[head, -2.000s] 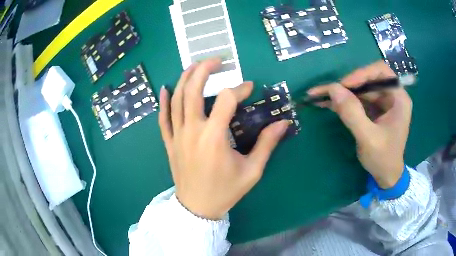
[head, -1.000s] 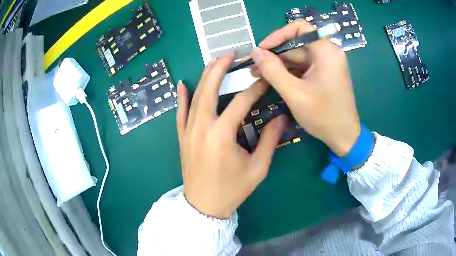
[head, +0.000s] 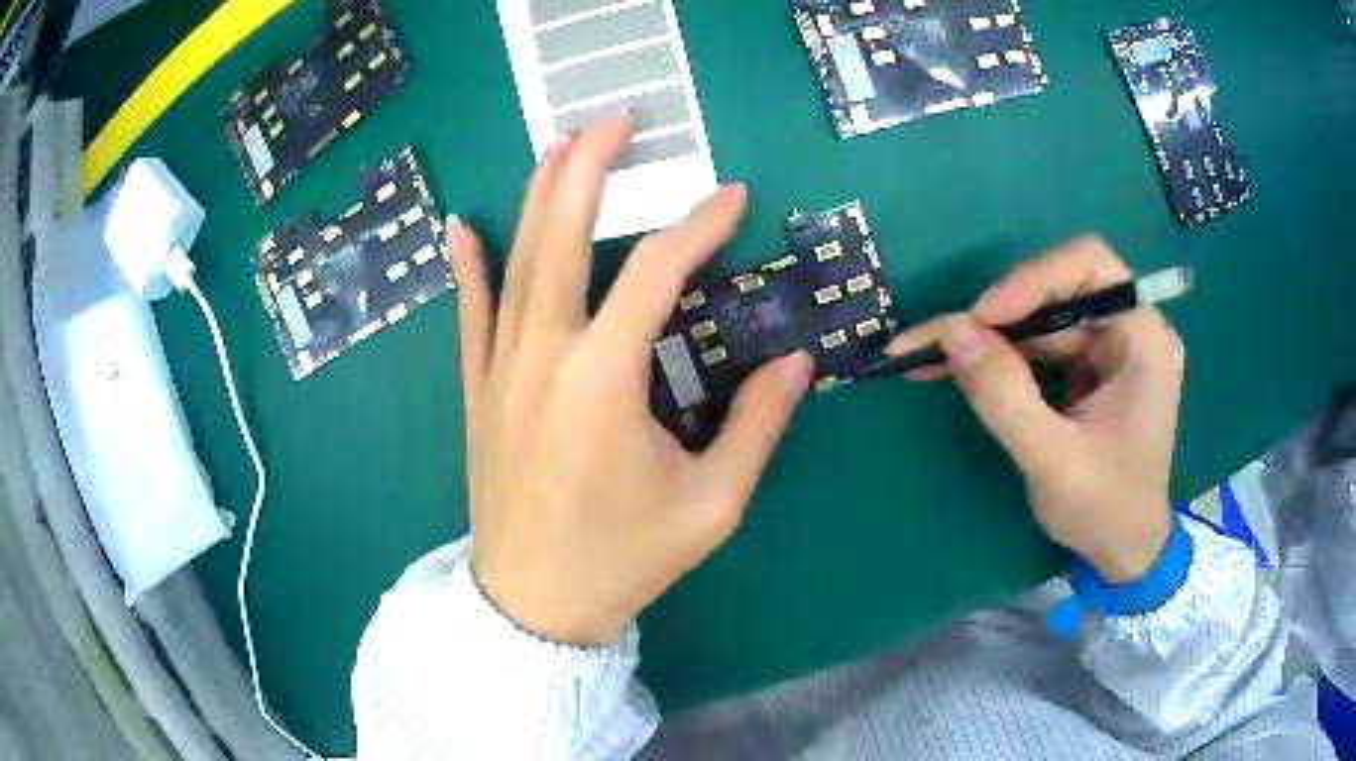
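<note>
A black circuit board (head: 773, 312) with pale rectangular pads lies on the green mat. My left hand (head: 595, 387) is spread over its left part, thumb on the board's near edge, covering some of it. My right hand (head: 1071, 394) holds a thin black pen-like tool (head: 1041, 321) with a pale rear end. The tool's dark tip is at the board's near right edge. A white label sheet (head: 654, 199) with grey rectangles lies beyond my left fingers, which partly overlap it.
Two circuit boards (head: 357, 265) lie at the left. Another board (head: 925, 67) lies at the top, and a narrow board (head: 1182, 127) at the right. A white charger (head: 153, 226) with cable and a whitish packet (head: 141, 446) are at the far left, near yellow tape (head: 179, 75).
My right hand with the tool has moved from the label sheet back to the right, to the board's near right edge. More of the board shows. My left hand remains over the board.
</note>
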